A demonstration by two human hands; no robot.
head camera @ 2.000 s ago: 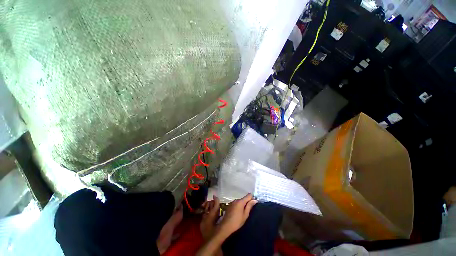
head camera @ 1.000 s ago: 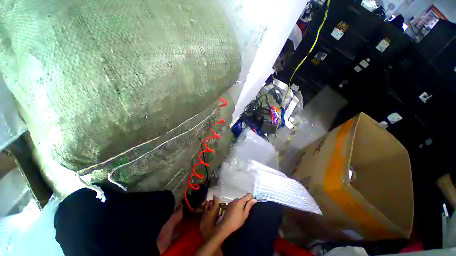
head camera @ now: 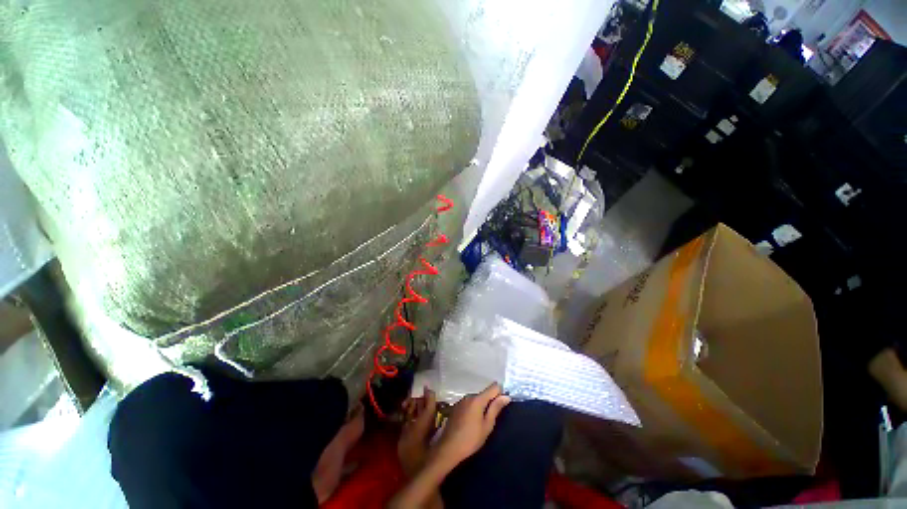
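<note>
An air-column bag (head camera: 567, 376), whitish with parallel ribs, sticks out to the right from my hands. My right hand (head camera: 471, 425) pinches its near end between thumb and fingers. My left hand (head camera: 417, 427) is close beside it, fingers curled at a small brass-yellow piece (head camera: 442, 412) between the hands; its grip is partly hidden. The coiled red air hose (head camera: 400, 326) hangs beside the sacks and runs down toward my left hand. More clear plastic (head camera: 487, 308) lies behind the bag.
A huge pale green woven sack (head camera: 259, 149) fills the left. An open brown carton (head camera: 686, 368) stands at right. A scrap pile (head camera: 542, 224) lies on the floor behind. Black boxes (head camera: 716, 129) are stacked at the back. Another person's arm (head camera: 888, 376) shows at the right edge.
My hands and the air-column bag have hardly moved. The clear plastic behind it has shifted slightly. More of the other person's arm shows at the right edge than in the earliest frame.
</note>
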